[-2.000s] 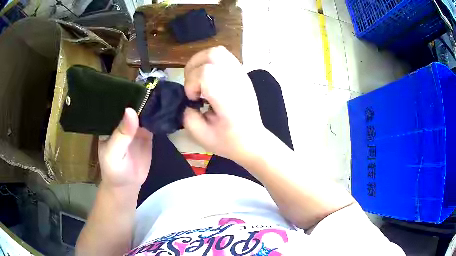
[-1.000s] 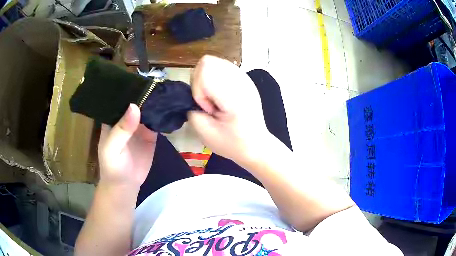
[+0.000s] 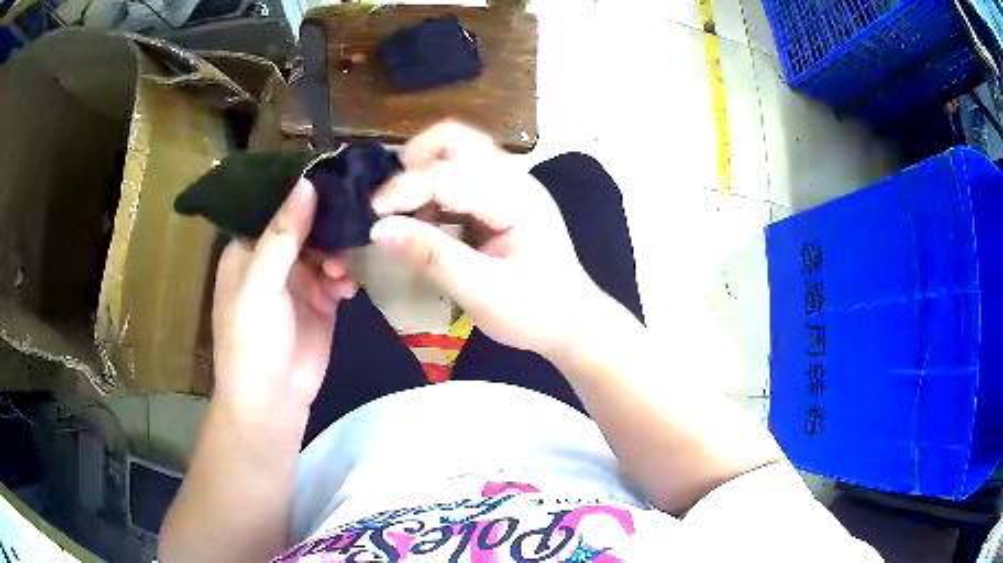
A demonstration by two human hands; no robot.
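Note:
A pouch has a dark green body [image 3: 244, 192] pointing left and a crumpled navy lining [image 3: 350, 196] on its right, with a thin gold edge where they meet. My left hand [image 3: 275, 297] grips the pouch at this edge, thumb on top. My right hand [image 3: 478, 225] is at the right end of the lining, with thumb and fingers around its edge; the exact contact is partly hidden. A dark navy folded piece [image 3: 431, 53] lies on the brown wooden stool [image 3: 363, 99] beyond my hands.
An open cardboard carton [image 3: 165, 297] stands at the left. A dark strap [image 3: 315, 83] runs over the stool's left side. A blue crate [image 3: 880, 330] with dark characters is at the right, another blue crate [image 3: 869, 50] behind it. Something red [image 3: 431, 343] shows between the legs.
The green body has narrowed and tilted, and its face no longer shows flat. The navy lining is less stretched. My right hand has loosened from its bunched hold and its fingers have spread.

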